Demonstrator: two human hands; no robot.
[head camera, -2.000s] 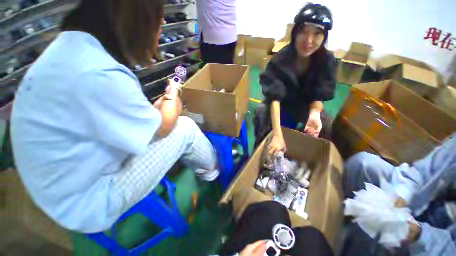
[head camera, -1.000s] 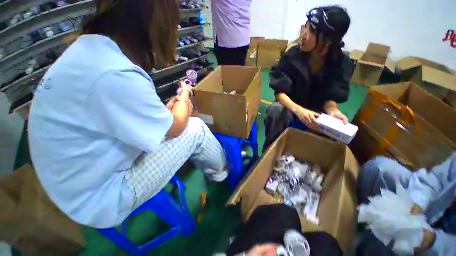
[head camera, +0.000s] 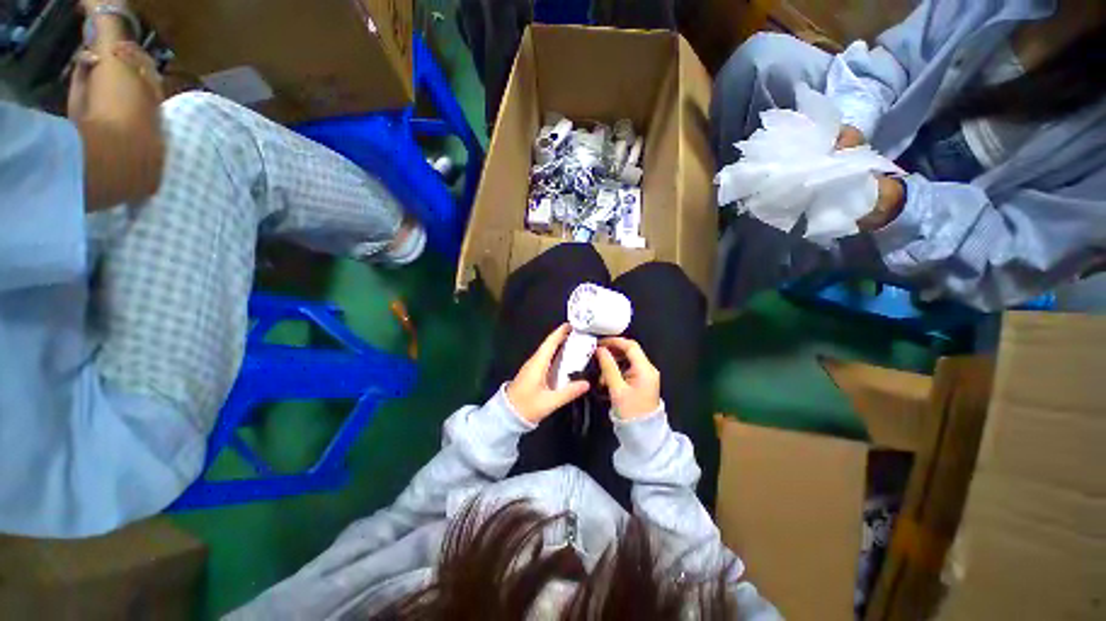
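A white handheld mini fan (head camera: 599, 311) is held above my black-trousered lap, its round head pointing away from me and its handle towards me. My left hand (head camera: 542, 379) is closed around the handle from the left. My right hand (head camera: 628, 376) is at the handle's lower right side, fingertips bent against or close to it; whether it grips the fan is hard to tell. A dark thin shape, perhaps a strap, shows below the handle between my hands.
The open middle carton (head camera: 495, 252) at my knees holds white pieces and cables. A neighbour at right holds a fanned white bundle (head camera: 803, 170). A neighbour at left sits by blue stools (head camera: 303, 386) and a carton (head camera: 291, 61). More cartons (head camera: 794, 510) stand at lower right.
The view has tilted down to my lap. Both my hands and the whole fan now show; earlier only one hand and fan parts showed at the bottom edge. The person opposite is mostly out of view.
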